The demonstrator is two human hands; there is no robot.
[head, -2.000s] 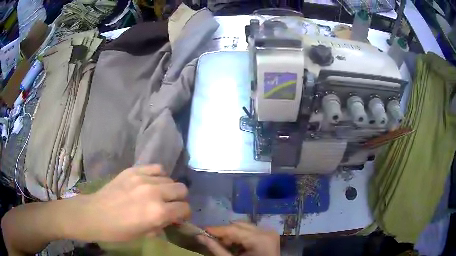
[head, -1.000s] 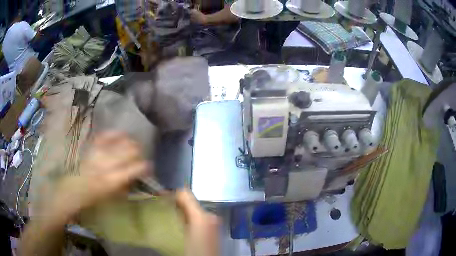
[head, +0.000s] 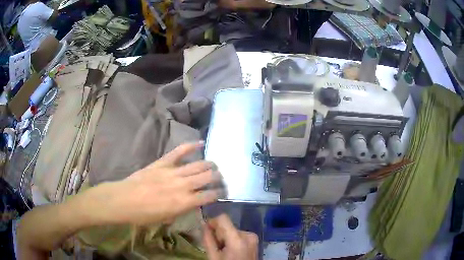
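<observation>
My left hand [head: 170, 188] lies palm down with fingers spread over grey-brown fabric, its fingertips at the front left corner of the cloth plate [head: 235, 147]. My right hand [head: 230, 238] is at the bottom, its thumb and fingers pinching a fabric edge. An olive-green piece [head: 137, 241] is bunched below my left forearm. The grey-brown panels [head: 129, 122] lie left of the plate. The overlock machine [head: 292, 119] stands right of both hands. No fabric lies under its presser foot [head: 260, 158].
A stack of beige pieces [head: 66, 137] lies at the far left. Olive-green strips [head: 419, 177] hang at the right. A blue tray [head: 285, 223] with lint is at the table's front edge. A person in a white top [head: 35, 25] is at the upper left.
My left hand has moved right and flattened over the fabric. My right hand has moved slightly right and down. The olive-green piece, held spread out before, is bunched lower down.
</observation>
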